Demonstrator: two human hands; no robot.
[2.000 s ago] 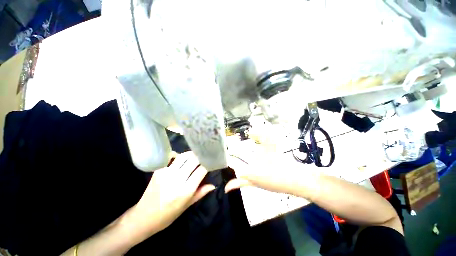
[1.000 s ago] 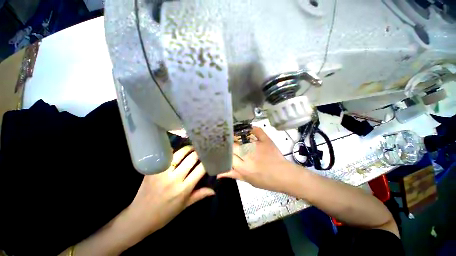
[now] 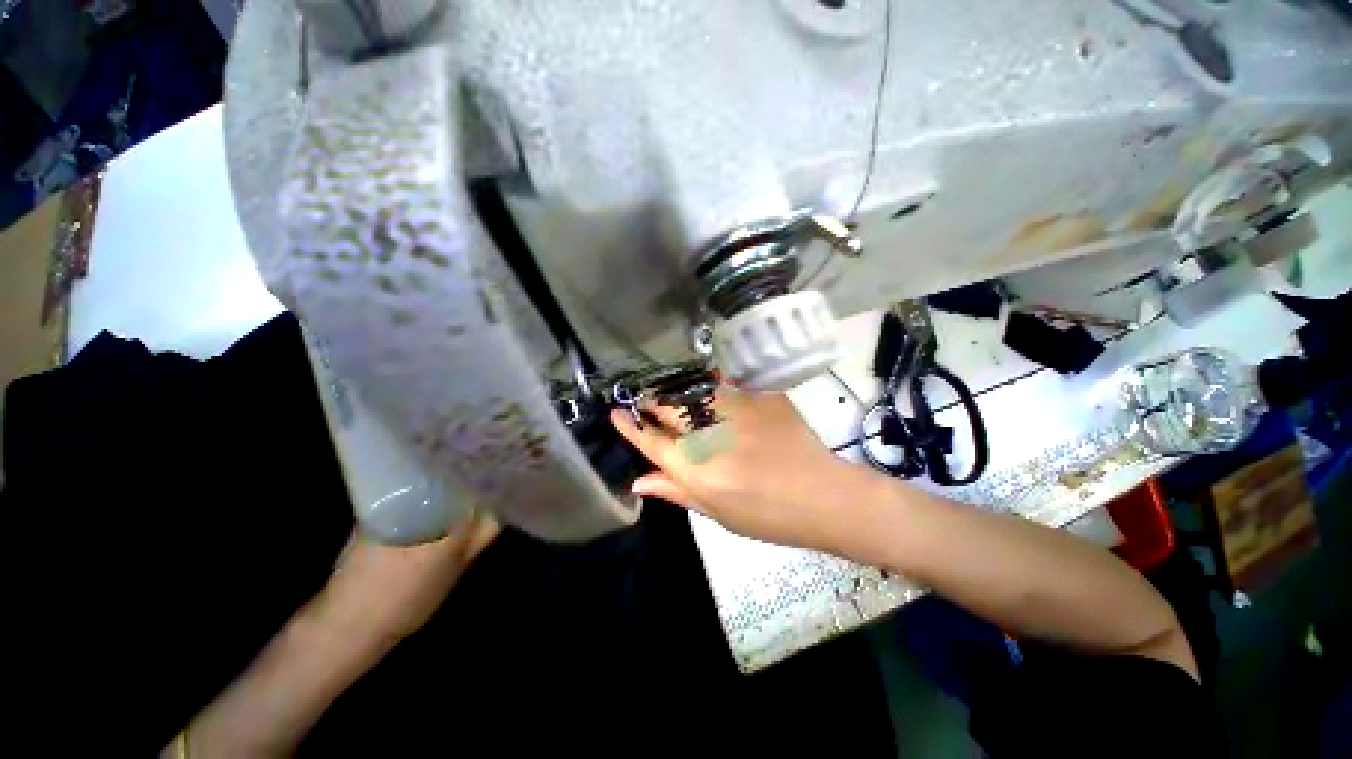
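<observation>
The black garment (image 3: 148, 519) covers the left of the white table and hangs over its front edge. The off-white speckled sewing machine head (image 3: 401, 267) hides part of the cloth. My left hand (image 3: 408, 571) lies on the garment, its fingers hidden behind the machine head. My right hand (image 3: 741, 460) is at the garment's edge beside the needle area (image 3: 593, 403), thumb and index fingertips on either side of dark cloth. The presser foot cannot be made out clearly.
Black-handled scissors (image 3: 931, 423) lie right of my right hand. Black scraps (image 3: 1053, 341) lie behind them. A clear round item (image 3: 1186, 400) stands at the table's right end. The white tension dial (image 3: 779, 338) juts out above my right hand. A red basket (image 3: 1142, 522) is below.
The view has shifted, and the machine head now shows more from its side. My left hand has gone farther behind the head. My right fingertips are now in plain view beside the needle area.
</observation>
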